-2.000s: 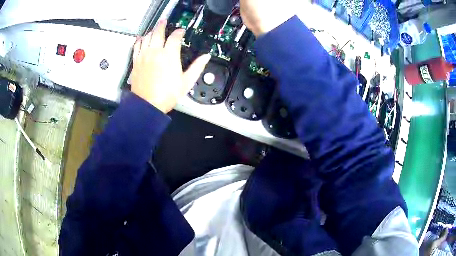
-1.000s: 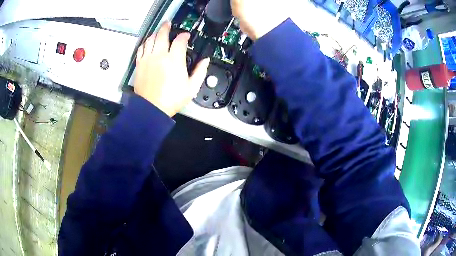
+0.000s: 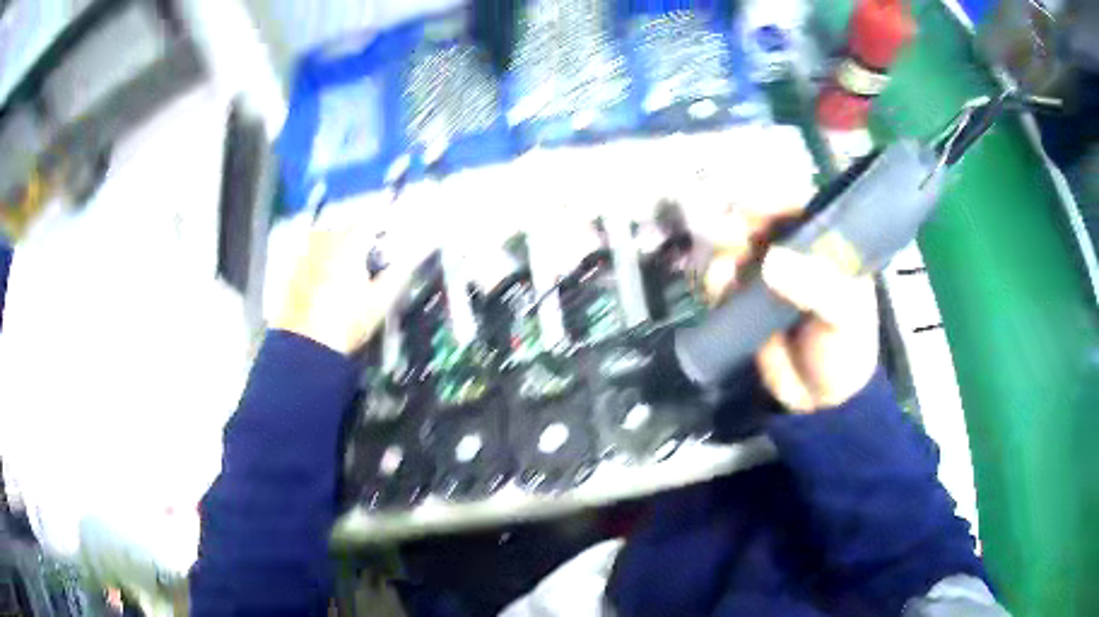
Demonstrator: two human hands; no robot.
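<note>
The picture is blurred. My right hand (image 3: 820,319) is wrapped around the thick grey electric screwdriver (image 3: 874,217), which is tilted over the right end of the row. Several black plastic housings (image 3: 548,464) lie side by side, each with a pale central disc at its near, rounded end. Green circuit boards (image 3: 452,356) and wires show inside them. My left hand (image 3: 323,287) is at the left end of the row, at the far side of the housings; its fingers are too blurred to tell whether they hold anything.
Blue bins (image 3: 566,72) with silvery grains stand behind the housings. A red bottle (image 3: 862,60) is at the upper right, beside the green conveyor belt (image 3: 1000,313). The white worktop edge (image 3: 554,497) runs along the front. A large white surface (image 3: 109,325) fills the left.
The view has swung, so the housings and bins now lie ahead. My right hand, earlier cut off at the top edge, now shows with the screwdriver. My left hand is at the row's far left.
</note>
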